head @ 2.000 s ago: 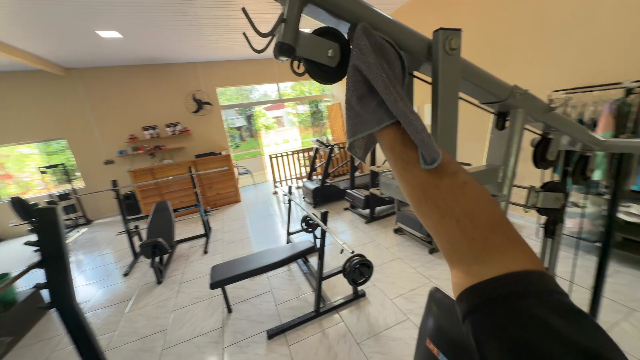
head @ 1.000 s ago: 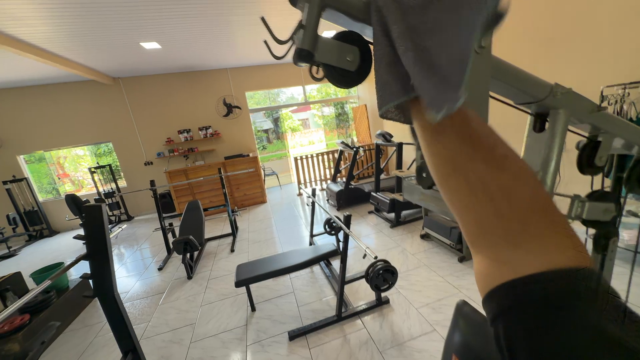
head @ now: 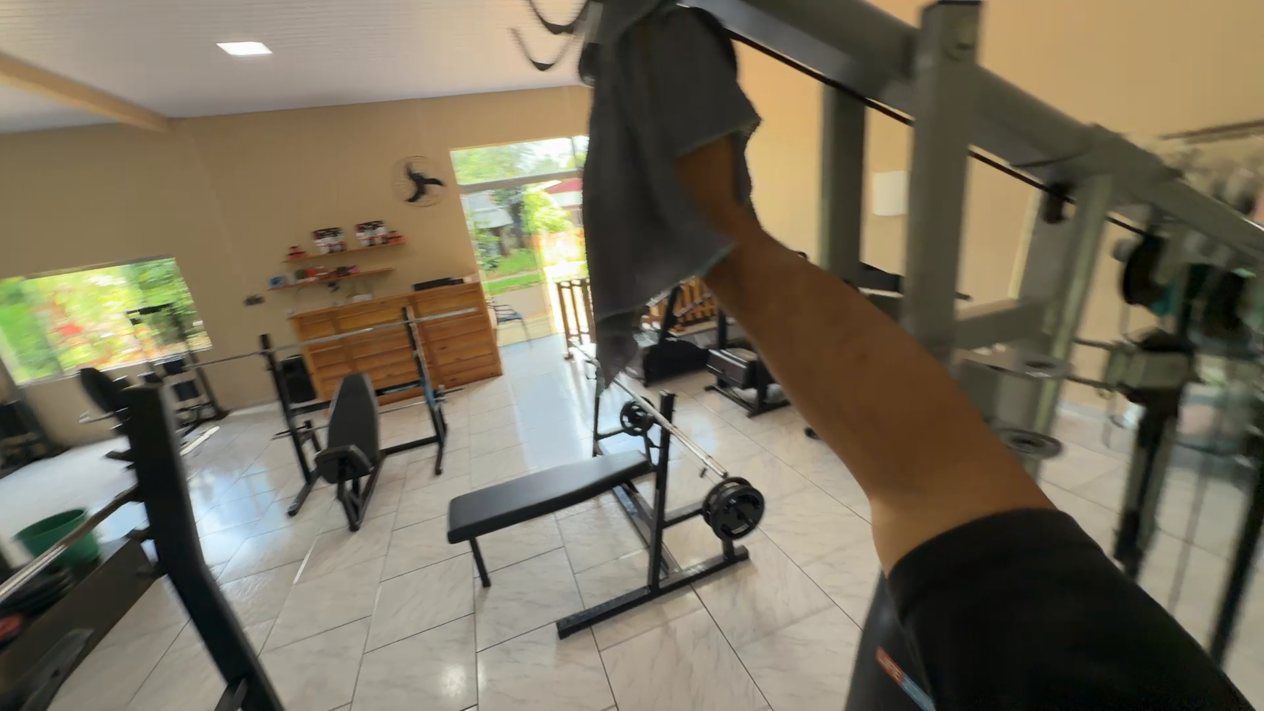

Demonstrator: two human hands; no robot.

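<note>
From the lower right my right arm reaches up, and my right hand (head: 713, 183) is mostly hidden in a grey cloth (head: 642, 188). The cloth is wrapped over the front end of a grey metal beam (head: 839, 39) of a cable machine, with its lower part hanging down. Two dark hooks (head: 541, 49) stick out left of the cloth. The fingers cannot be seen. My left hand is out of view.
A flat bench (head: 548, 494) with a racked barbell and weight plates (head: 734, 508) stands below. Farther left are an inclined bench (head: 353, 425) and a black rack upright (head: 188, 533). Cables and pulleys (head: 1145, 267) hang at right.
My right hand and the cloth have moved along the beam to its front end. The black pulley there, visible in both earlier frames, is now covered by the cloth.
</note>
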